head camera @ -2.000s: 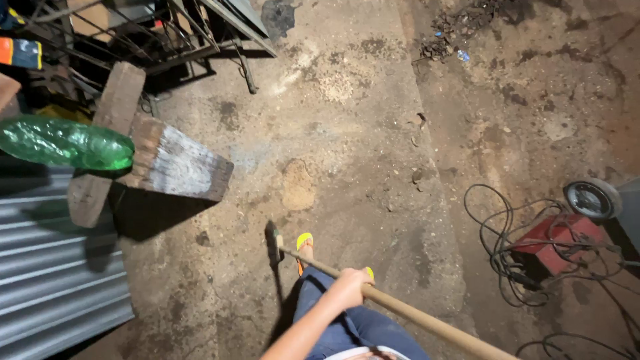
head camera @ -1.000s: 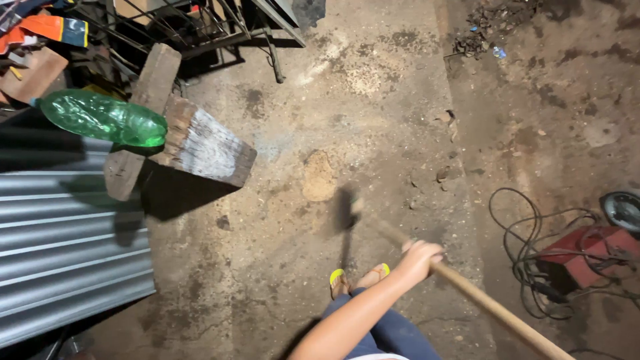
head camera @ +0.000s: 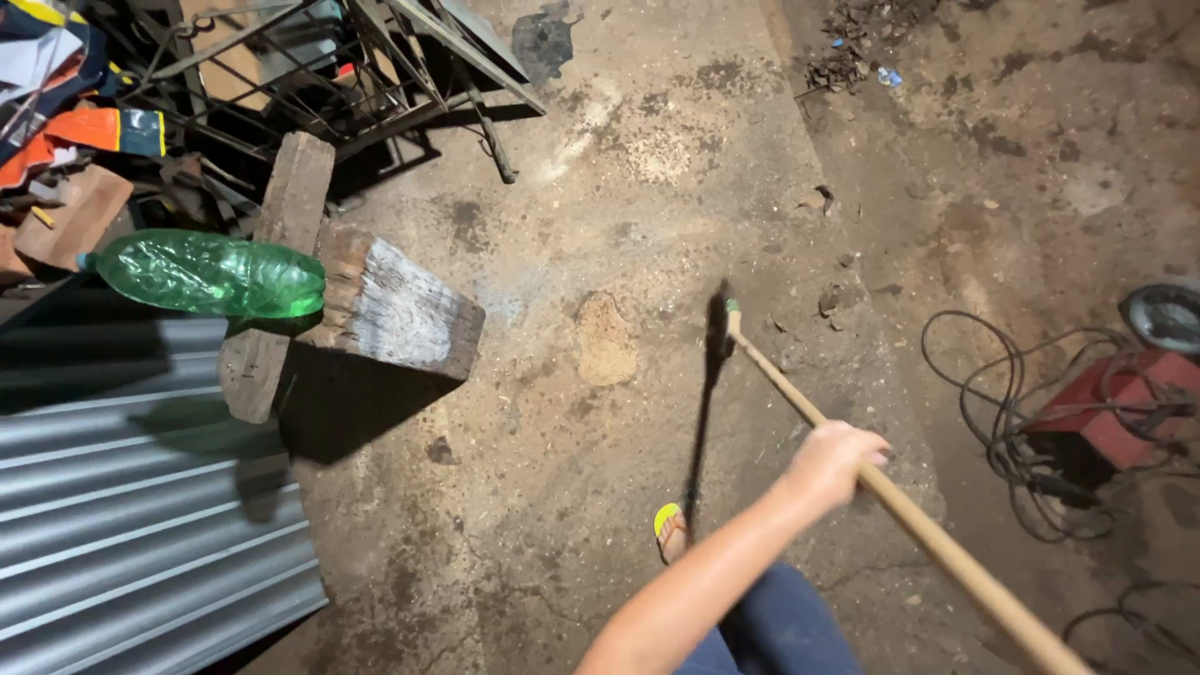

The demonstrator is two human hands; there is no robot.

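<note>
My left hand (head camera: 832, 461) is closed around the light wooden handle of a long-handled tool (head camera: 937, 539), below the middle of the view. The handle slants from the lower right edge up to a small, partly green end (head camera: 732, 309) at the floor. A narrow dark shape and shadow lie beside that end, and the kind of tool head cannot be told. My right hand is out of view. A foot in a yellow flip-flop (head camera: 667, 517) shows just left of my forearm.
A green plastic bottle (head camera: 211, 274) lies by a rough wooden block (head camera: 403, 305) at left, above corrugated metal sheeting (head camera: 141, 506). A metal frame (head camera: 375, 112) stands at the upper left. Cables (head camera: 998, 403) trail around a red machine (head camera: 1116, 412) at right. Debris (head camera: 839, 61) lies at the upper right.
My left hand and the tool have moved right and away from my feet. Two flip-flops showed a second ago; one shows now.
</note>
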